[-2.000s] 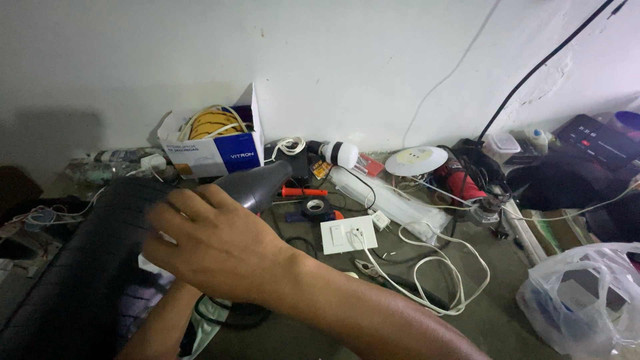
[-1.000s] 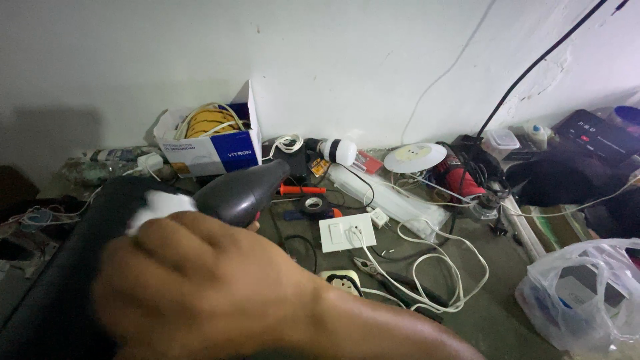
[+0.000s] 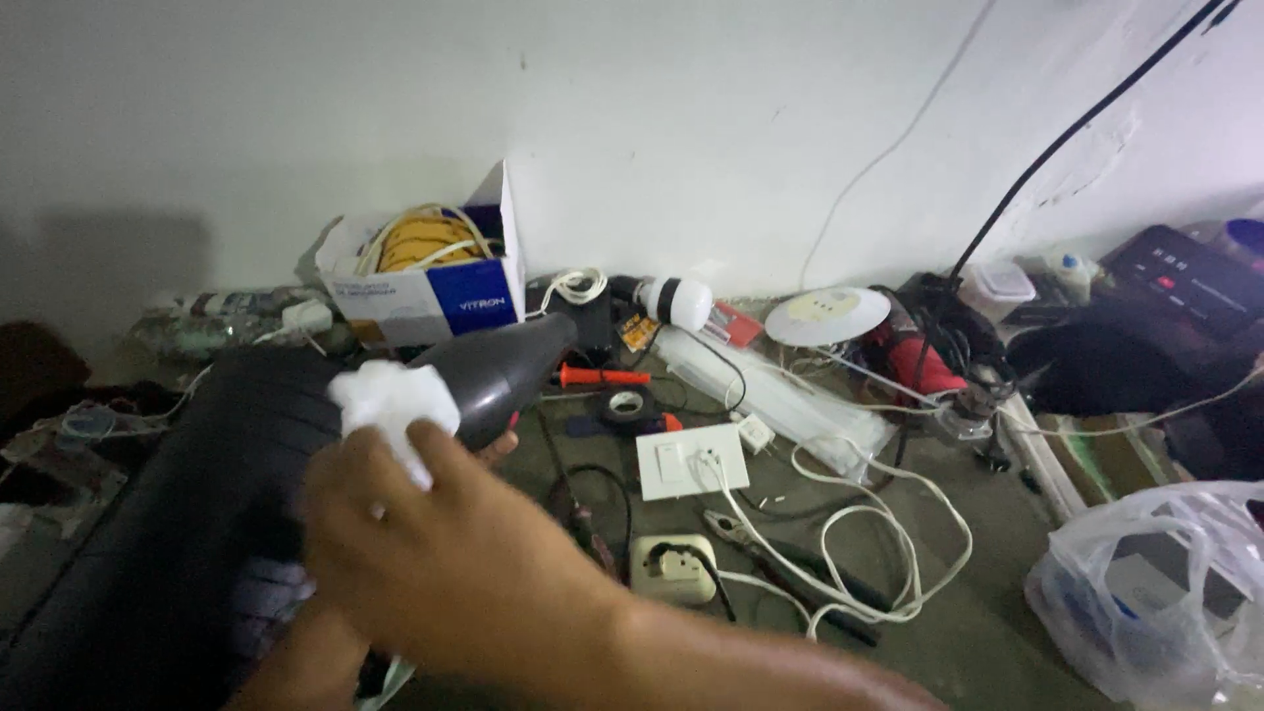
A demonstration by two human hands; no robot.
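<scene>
My right hand (image 3: pixel 434 533) pinches a crumpled white cloth or tissue (image 3: pixel 395 400) above a large black object (image 3: pixel 188 494) with a ribbed, rounded body. From its upper end a glossy black tapered part (image 3: pixel 509 370) points to the back right. Fingertips of my left hand (image 3: pixel 499 449) show at the underside of that tapered part, curled against it; most of the hand is hidden behind my right hand, and its forearm shows below.
Behind stands an open box (image 3: pixel 395 306) with a yellow coil. To the right are a switch plate (image 3: pixel 691 461), a beige socket (image 3: pixel 673 570), pliers (image 3: pixel 790 563), black tape (image 3: pixel 625 403), looped white cable (image 3: pixel 913 553), a white bulb (image 3: pixel 681 303) and a plastic bag (image 3: pixel 1155 592).
The white cloth, partly seen a second ago, now shows plainly in my right hand, a little away from the tapered part. The beige socket, hidden two seconds ago, is in sight.
</scene>
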